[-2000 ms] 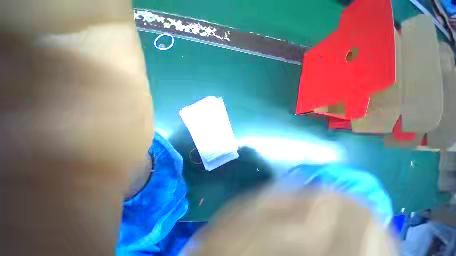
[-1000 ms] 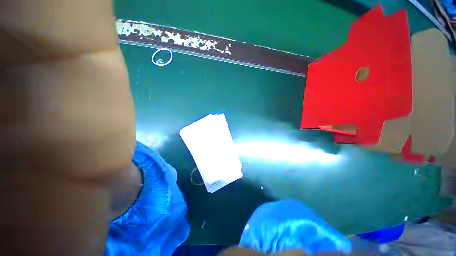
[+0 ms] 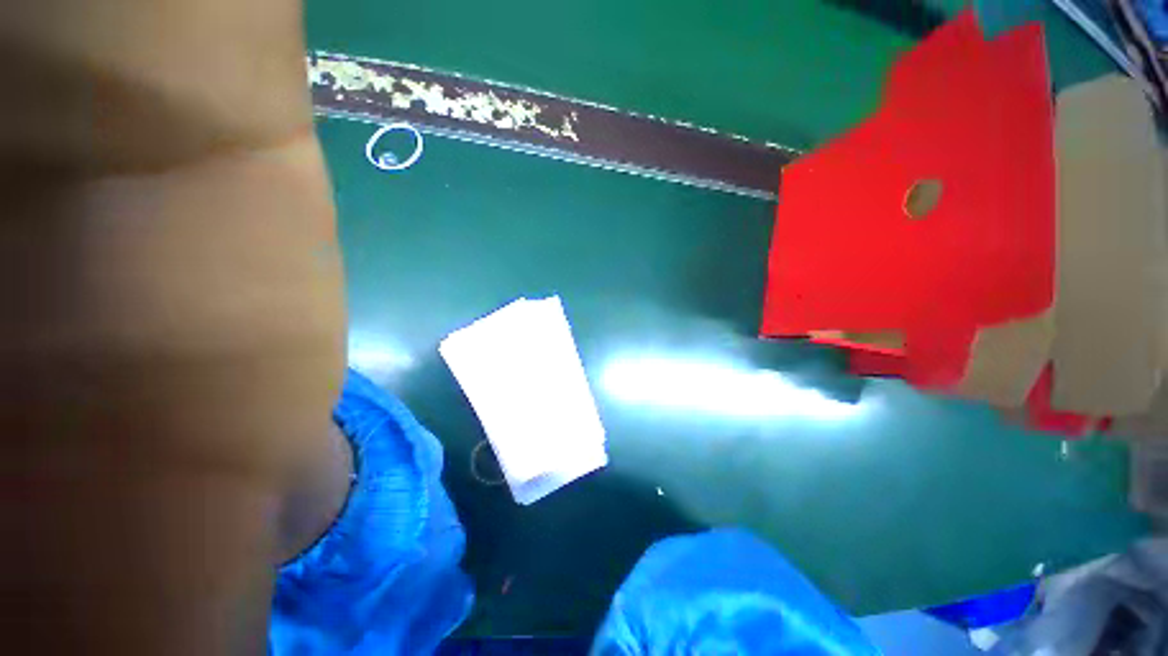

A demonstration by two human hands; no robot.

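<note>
A stack of white leaflets (image 3: 528, 400) lies slightly fanned on the green surface (image 3: 692, 269), untouched. My left hand (image 3: 167, 320) is very close to the camera and blurred. It fills the left side, with a blue cuff below it; its fingers cannot be made out, nor whether it holds anything. My right hand is out of the picture; only its blue sleeve (image 3: 730, 602) shows at the bottom edge, right of the leaflets. Red cartons (image 3: 884, 256) with brown insides stand open at the right, nested in a row.
A worn metal strip (image 3: 640, 141) crosses the green surface behind the leaflets. A white rubber band (image 3: 395, 147) lies near it, and a thin ring (image 3: 487, 463) lies beside the leaflets. A blue object (image 3: 980, 605) and greyish material (image 3: 1102, 602) show at the lower right.
Since the oldest frame, my blurred right hand has dropped out at the bottom, leaving only the sleeve. My left hand stays close to the camera. The view has shifted slightly; the leaflets remain on the surface.
</note>
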